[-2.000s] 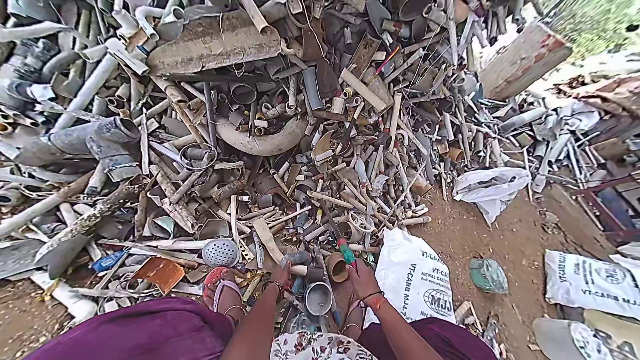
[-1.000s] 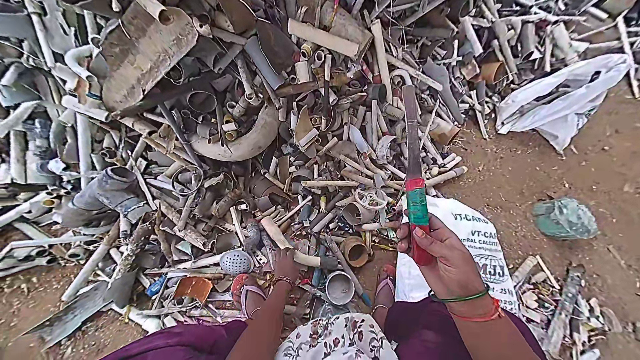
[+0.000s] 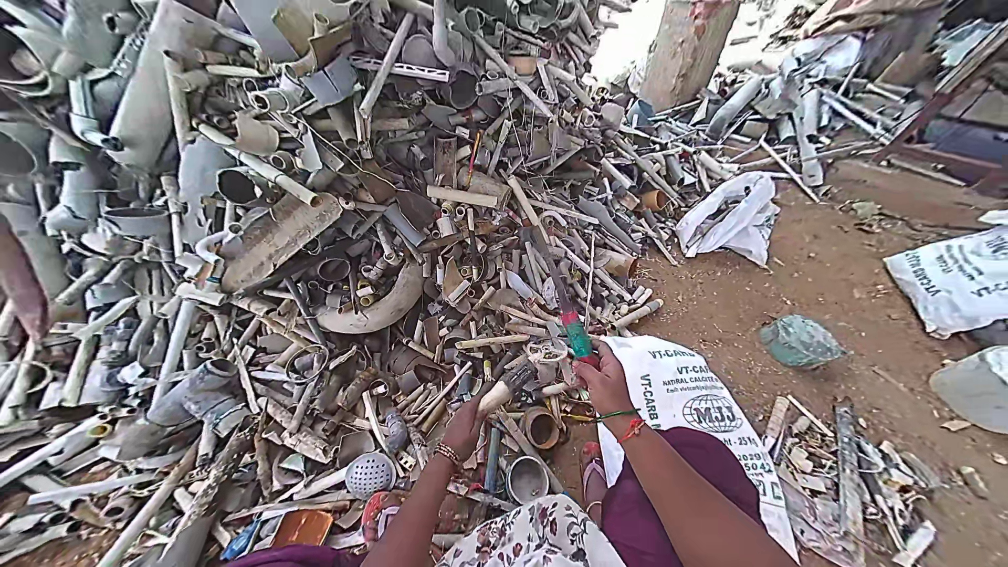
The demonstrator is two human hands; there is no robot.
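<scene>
My left hand (image 3: 465, 425) is closed around a short length of pale plastic pipe (image 3: 496, 396) with a dark grey end piece (image 3: 518, 376). To its right, my right hand (image 3: 605, 382) grips the red and green handle (image 3: 577, 337) of a long dark metal blade (image 3: 556, 276), which points up and away from me. The blade and the pipe are apart. Below the hands are a grey pipe piece (image 3: 528, 479) and a brown pipe ring (image 3: 541, 428). A printed white woven sack (image 3: 713, 409) lies under my right forearm.
A large heap of scrap pipes (image 3: 378, 236) fills the left and middle. Another person's hand (image 3: 20, 283) shows at the left edge. On the soil to the right are a white bag (image 3: 732, 216), a greenish plastic bundle (image 3: 802, 342), another sack (image 3: 957, 279) and scrap pieces (image 3: 846, 472).
My right hand has lowered the blade from its raised position a second ago. My left hand has lifted the pipe piece from low among the scraps. The view has tilted up.
</scene>
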